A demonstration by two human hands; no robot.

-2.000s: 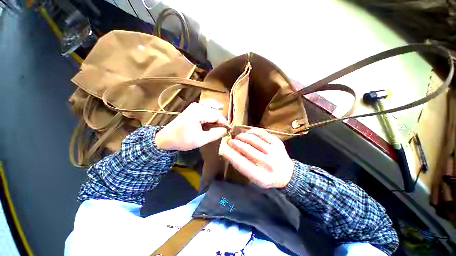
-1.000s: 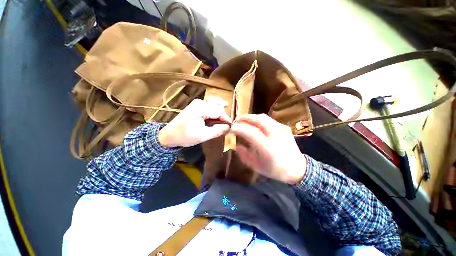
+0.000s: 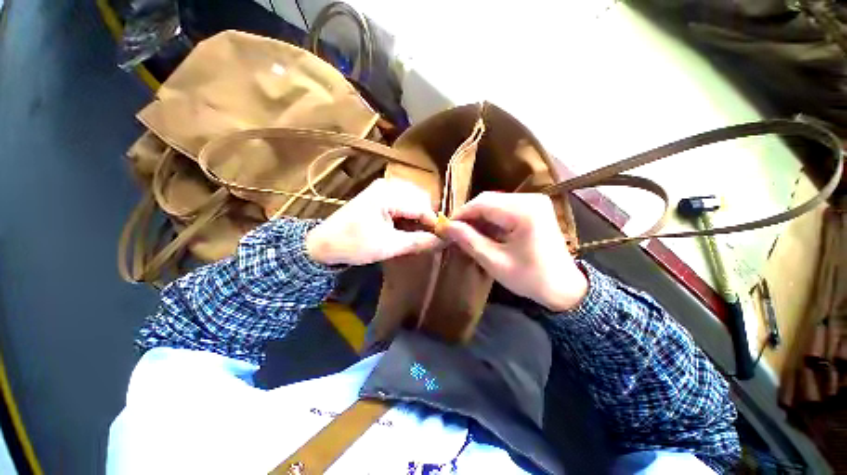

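A tan-brown tote bag point(image 3: 409, 289) stands open on my lap, its dark inside facing up and a lighter-edged divider point(image 3: 462, 167) in the middle. My left hand point(image 3: 376, 223) pinches the near top edge at the side seam from the left. My right hand point(image 3: 522, 243) pinches the same spot from the right, fingertips almost touching. A small orange-tan end point(image 3: 441, 224) shows between the fingertips. One long handle loop point(image 3: 715, 139) reaches right over the bench, another falls left. The exact fold under the fingers is hidden.
A heap of tan bags point(image 3: 251, 102) lies left. On the pale bench point(image 3: 520, 56) lie a hammer point(image 3: 717, 260), a thin dark tool point(image 3: 769, 314) and a dark-red strip point(image 3: 683, 272). Brown folded parts point(image 3: 822, 325) are at far right. A dark apron point(image 3: 464, 371) covers my lap.
The loose tan end that hung below my fingers is now mostly hidden between the fingertips. My right hand has closed in on the edge, and the bag's right rim stands less visible behind it.
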